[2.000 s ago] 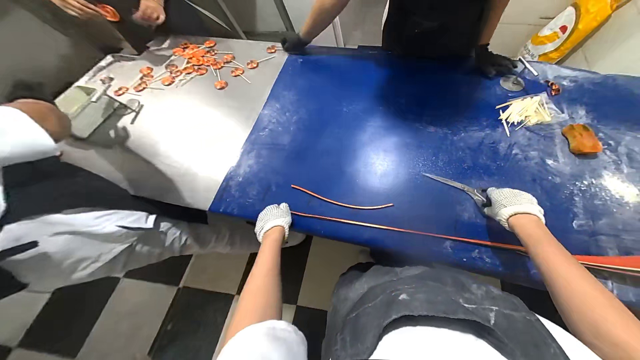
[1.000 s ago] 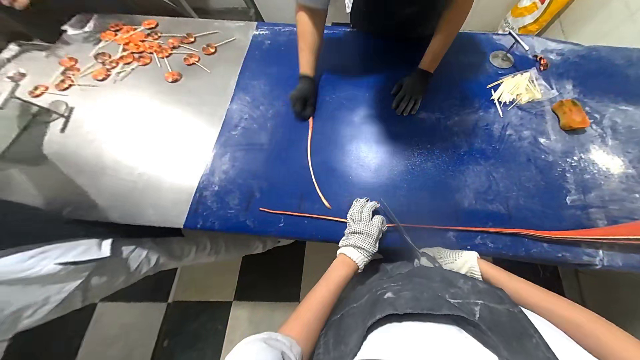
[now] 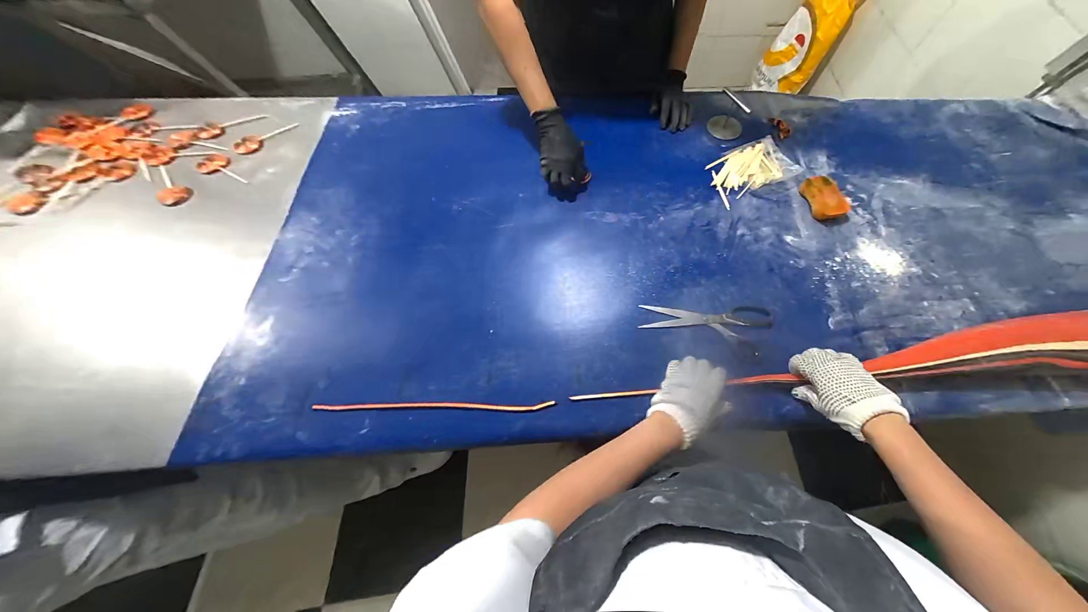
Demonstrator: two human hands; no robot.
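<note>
My left hand point(image 3: 690, 398), in a white knitted glove, is closed over the thin end of a red and cream candy rope point(image 3: 758, 379). On the thick part of the same rope, at the right, rests my right hand point(image 3: 843, 389) in a dotted white glove, its fingers around the strand. The rope widens into a thick striped mass point(image 3: 994, 338) at the right edge. Scissors point(image 3: 705, 319) with dark handles lie spread on the blue table just above my hands. A separate cut strip point(image 3: 433, 406) lies along the near edge at the left.
Across the blue table point(image 3: 408, 255), a co-worker's black-gloved hand point(image 3: 561, 157) holds a small orange piece. White sticks point(image 3: 748, 168), an orange-brown lump point(image 3: 824, 198) and a metal disc point(image 3: 723, 127) lie at the back right. Orange lollipops point(image 3: 110, 149) cover part of the metal surface at left.
The scissors, in my right hand before, now lie on the table. My right hand has moved right onto the rope. A cut strip lies by the near edge; the co-worker's earlier long strip is no longer stretched out.
</note>
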